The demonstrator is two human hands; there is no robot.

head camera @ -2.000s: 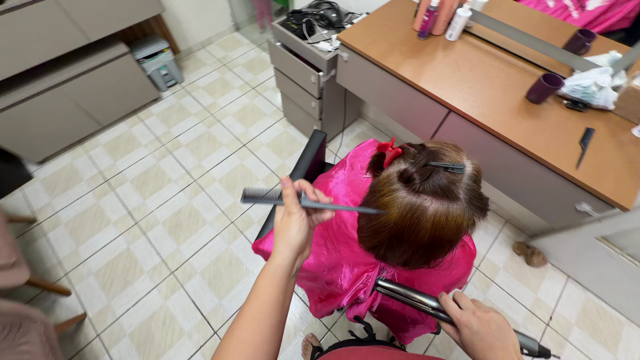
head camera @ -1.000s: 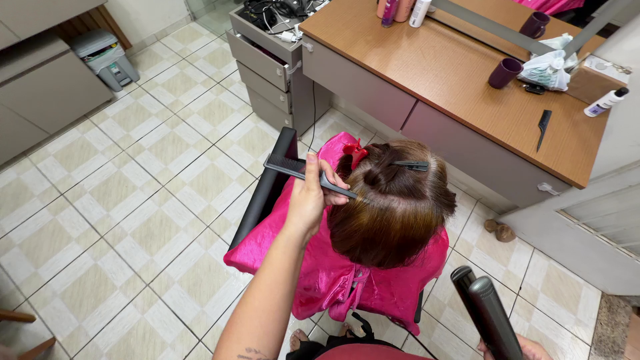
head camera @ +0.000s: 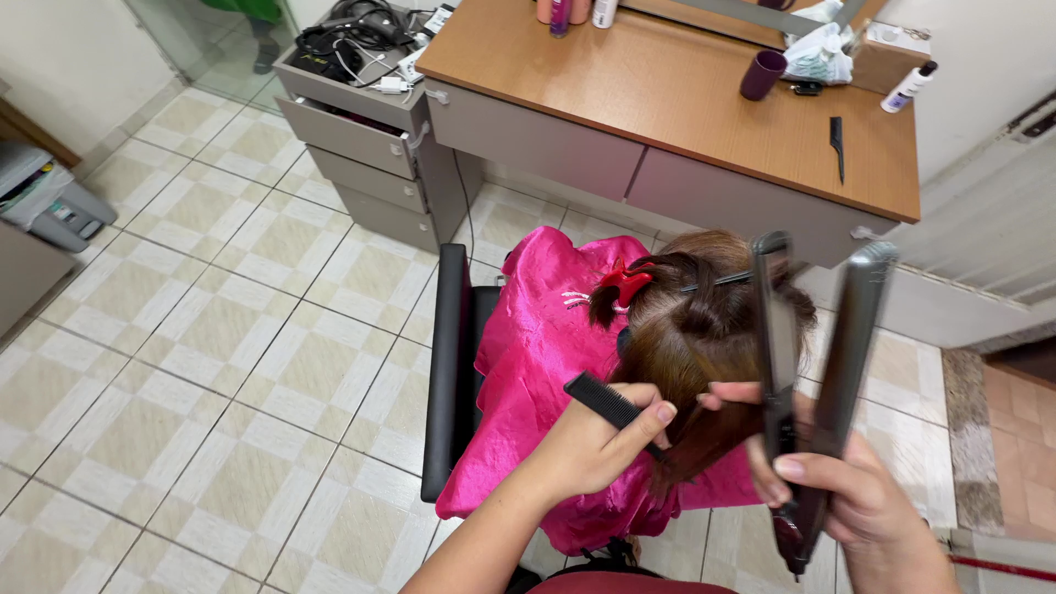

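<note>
My left hand (head camera: 606,437) grips a black comb (head camera: 606,399), its toothed end pointing up and left, at the ends of the brown hair (head camera: 660,345) of a seated person. In my right hand (head camera: 850,495) is a dark hair straightener (head camera: 854,346), its two plates spread apart and upright, with one finger reaching to the hair. No hair is between the plates. A red claw clip (head camera: 624,282) and a dark hair clip (head camera: 716,282) hold up sections on the head. A shiny pink cape (head camera: 528,363) covers the person's shoulders and body.
A chair's black armrest (head camera: 445,371) stands left of the cape. Ahead is a wooden counter (head camera: 660,91) with a purple cup (head camera: 762,75), another comb (head camera: 836,148) and bottles. A drawer unit (head camera: 375,181) piled with cables is at its left, one drawer ajar. A grey bin (head camera: 62,206) stands far left.
My left hand has moved with the comb from the parting down to the hair's lower ends. The straightener, closed two seconds ago, has its plates apart and is raised beside the head.
</note>
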